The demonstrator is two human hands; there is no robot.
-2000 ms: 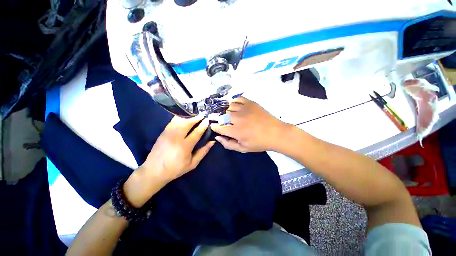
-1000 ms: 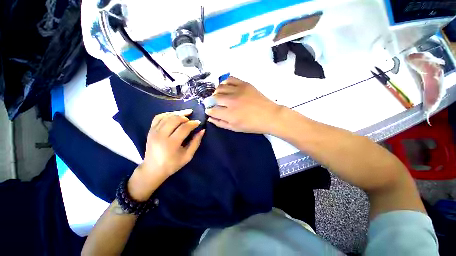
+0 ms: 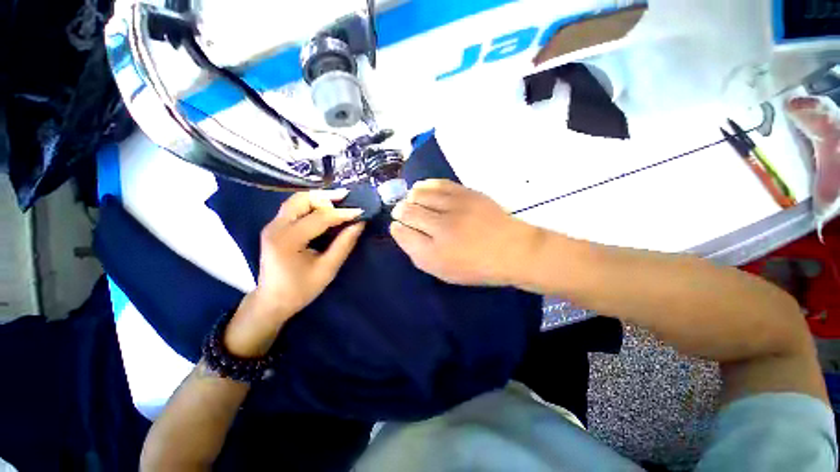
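Observation:
A large navy garment panel lies under the presser foot and hangs over the table's front edge. My left hand pinches the cloth edge between thumb and fingertips, just left of the foot. My right hand grips the cloth with its fingertips just right of the foot. The presser foot is a shiny metal cluster between and above my fingertips. The needle tip is too small to tell. A narrower piece of dark cloth lies to the left.
The white sewing machine head is above my hands, with a curved chrome guard at its left. A dark fabric scrap lies under its arm. Thread snips and a pinkish cloth scrap lie right. A black plastic bag is upper left.
My right hand has moved down and right from the foot, and a corner of dark cloth now shows above it. My left fingertips are nearer the foot. The camera view has shifted.

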